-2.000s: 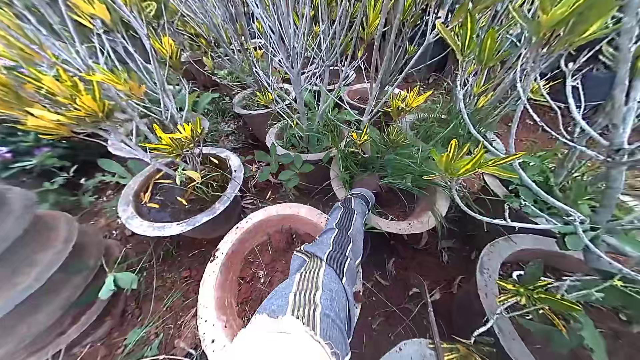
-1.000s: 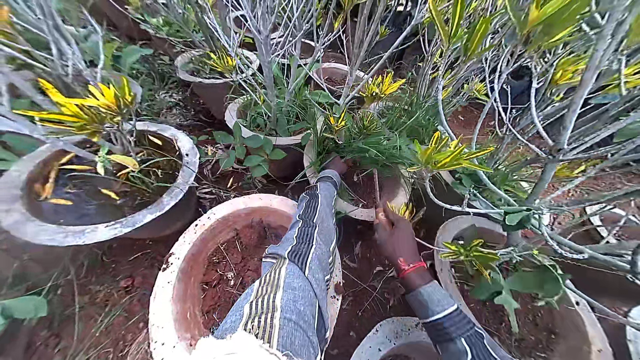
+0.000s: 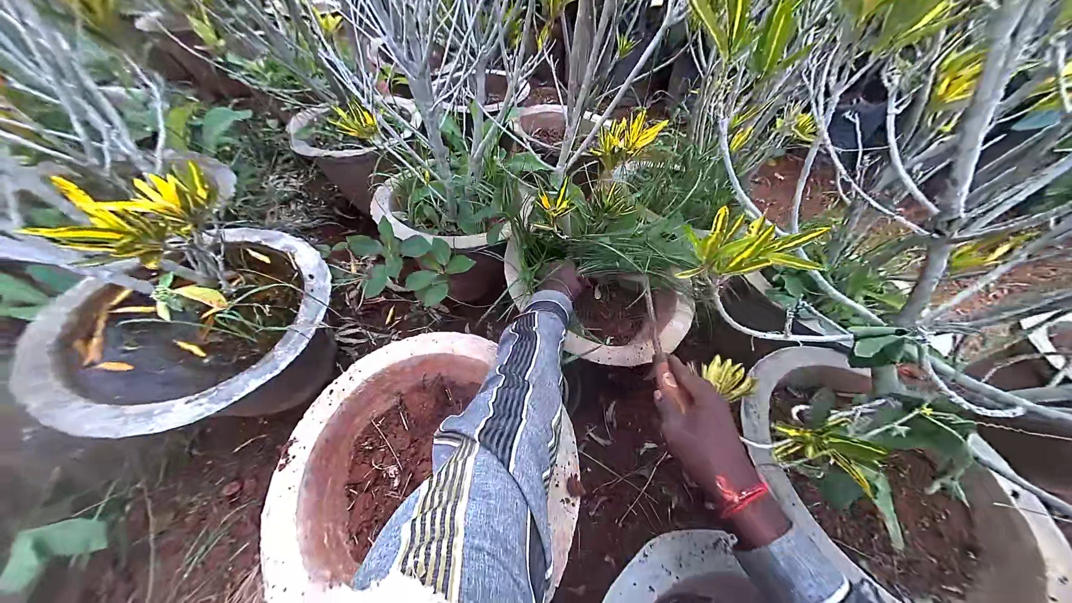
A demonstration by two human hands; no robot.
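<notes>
My right hand (image 3: 699, 419), with a red thread at the wrist, is closed around the wooden handle of a thin metal hand tool (image 3: 652, 314). The tool's shaft reaches over the near rim of a round planter (image 3: 624, 350) into the grass. Inside that planter's left side, my left hand (image 3: 565, 280) is at the base of the green grass (image 3: 624, 247); its fingers are largely hidden by the blades. Red soil (image 3: 614, 311) shows between the two hands.
A large planter of soil (image 3: 289, 502) lies beneath my left sleeve. A water-filled planter (image 3: 314, 293) stands at left, another planter (image 3: 766, 377) at right, and a rim (image 3: 670, 548) at the bottom. Bare grey branches (image 3: 938, 243) with yellow-green leaves spread across the right side.
My right hand, out of view two seconds ago, has come in from the lower right with the tool. My left hand stays in the grassy planter.
</notes>
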